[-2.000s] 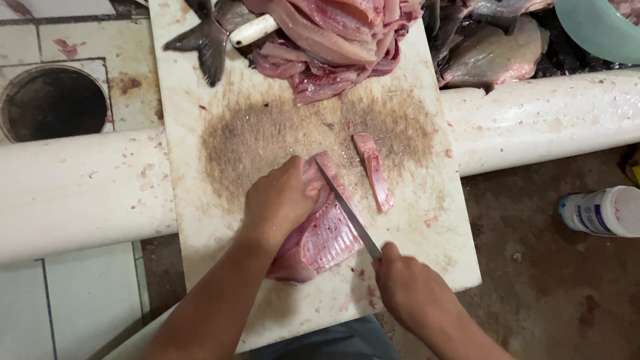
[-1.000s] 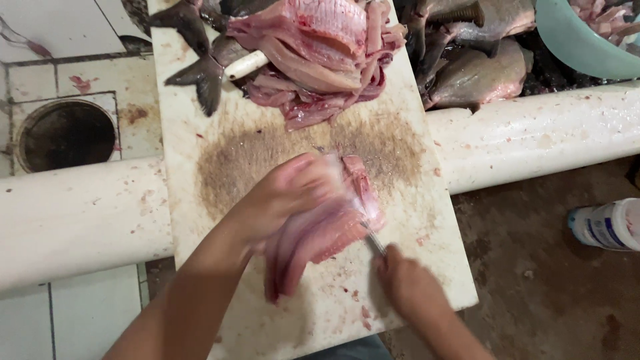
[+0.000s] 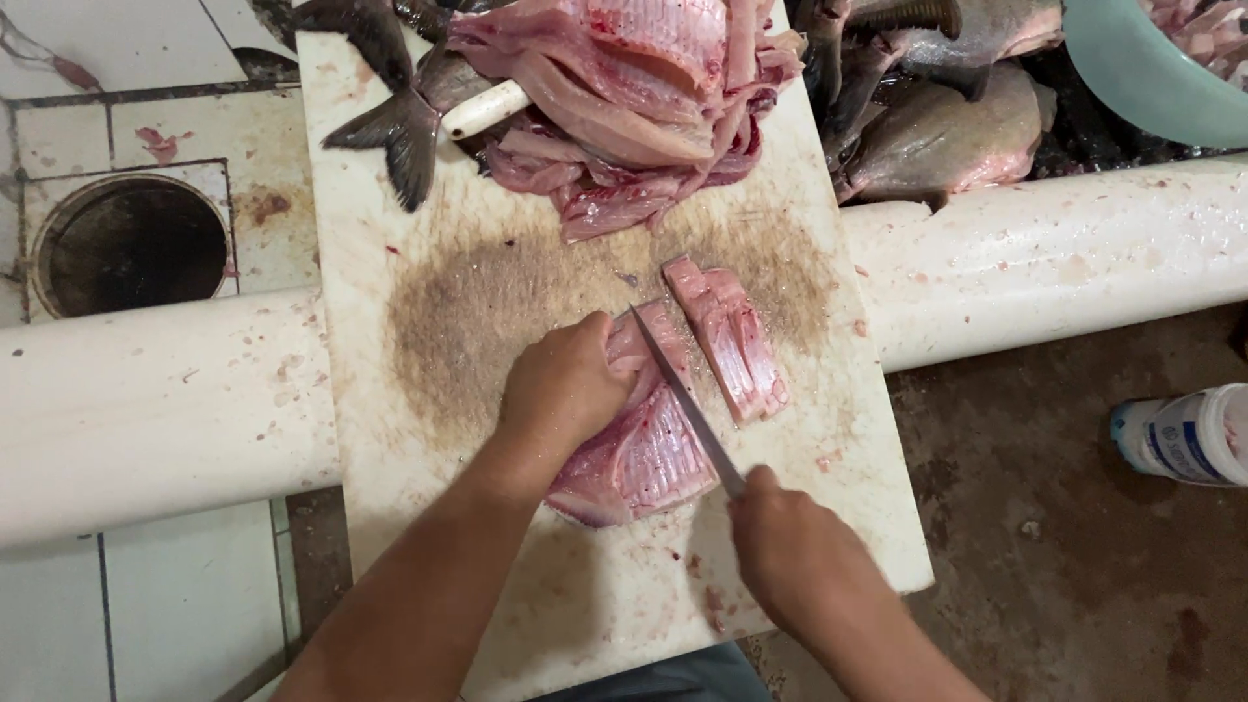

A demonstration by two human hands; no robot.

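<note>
On the stained white cutting board lies a pink fish fillet. My left hand presses on its upper left part, fingers curled over the edge. In my right hand is a knife, its handle hidden in the fist and its blade lying diagonally along the fillet's right edge. Just right of the blade, apart from the fillet, are cut fish strips side by side. A heap of fillets covers the board's far end, with a white knife handle and dark fish tails beside it.
Whole fish lie beyond the board at the right, near a pale green basin holding fish pieces. A thick white pipe or rounded ledge runs crosswise under the board. A round drain opening is at left, a white bucket at lower right.
Two seconds ago one narrow strip lay right of the fillet; now there is more than one. My left hand, blurred over the meat a second ago, is back on the fillet's upper left.
</note>
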